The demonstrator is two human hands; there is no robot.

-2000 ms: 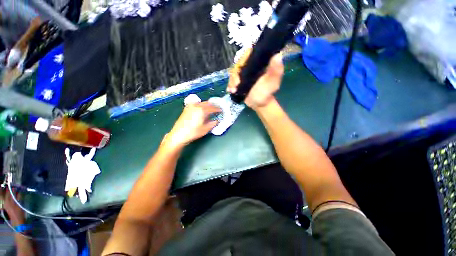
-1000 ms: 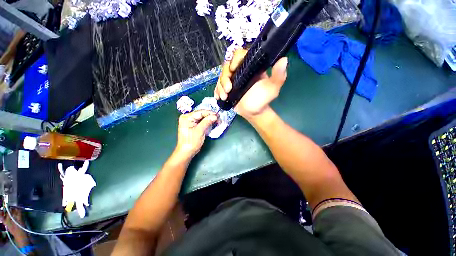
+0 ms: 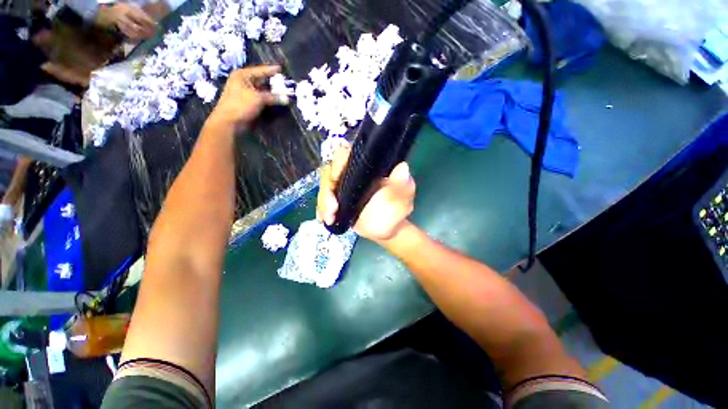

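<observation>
My right hand (image 3: 372, 200) is closed around the black corded electric screwdriver (image 3: 387, 132), its lower end pointing down over the edge of the white patch (image 3: 318, 254). My left hand (image 3: 246, 97) is stretched out over the black board, with thumb and fingertips at a small white plastic part (image 3: 281, 88) beside the white pile of parts (image 3: 339, 86). Whether the fingers grip that part is hard to tell. One white part (image 3: 275, 236) lies on the green bench top left of the patch.
A larger heap of white parts (image 3: 185, 65) lies on the board's far side. Blue cloths (image 3: 511, 120) lie to the right, by the hanging black cord (image 3: 545, 152). A bottle (image 3: 100, 334) is at lower left. Another person's hand (image 3: 128, 20) shows at top left.
My left hand has moved from the white patch up and left to the parts on the board. The screwdriver's tip has moved off the patch's middle. The view has shifted.
</observation>
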